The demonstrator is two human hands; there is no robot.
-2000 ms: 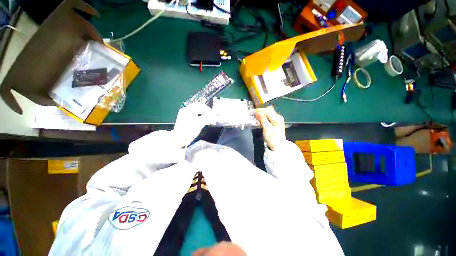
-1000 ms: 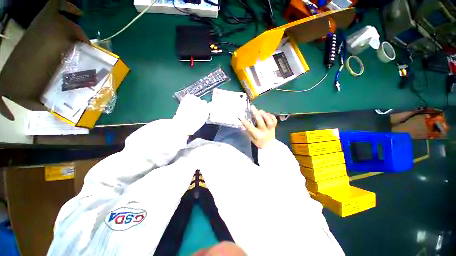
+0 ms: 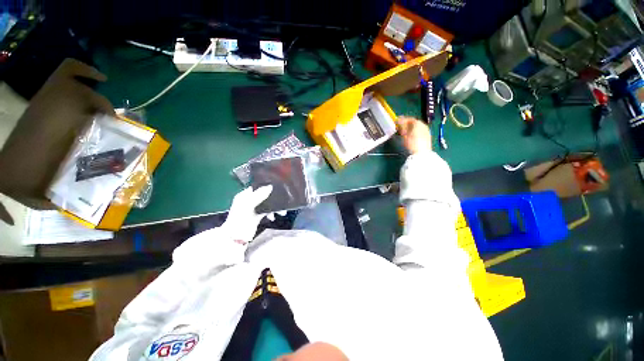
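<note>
My left hand (image 3: 248, 209), in a white glove, holds a bagged flat dark square set-top box (image 3: 280, 185) at the bench's front edge. A bagged remote control (image 3: 272, 156) lies behind it, partly covered. My right hand (image 3: 415, 134), bare, is at the right rim of the open yellow retail box (image 3: 339, 159); whether the fingers grip the rim is unclear. White paper and a dark item show inside that box. Another black set-top box (image 3: 255, 107) with cables at its right side lies further back.
An open yellow box (image 3: 159, 150) with a bagged dark item is at left. A white power strip (image 3: 198, 58), an orange-red holder (image 3: 381, 53) and tape rolls (image 3: 462, 115) are on the bench. Stacked yellow boxes (image 3: 496, 290) and a blue bin (image 3: 544, 223) are at lower right.
The bagged unit in my left hand now shows its dark face instead of a white one. My right hand has left it and moved right to the open yellow box. The view has shifted.
</note>
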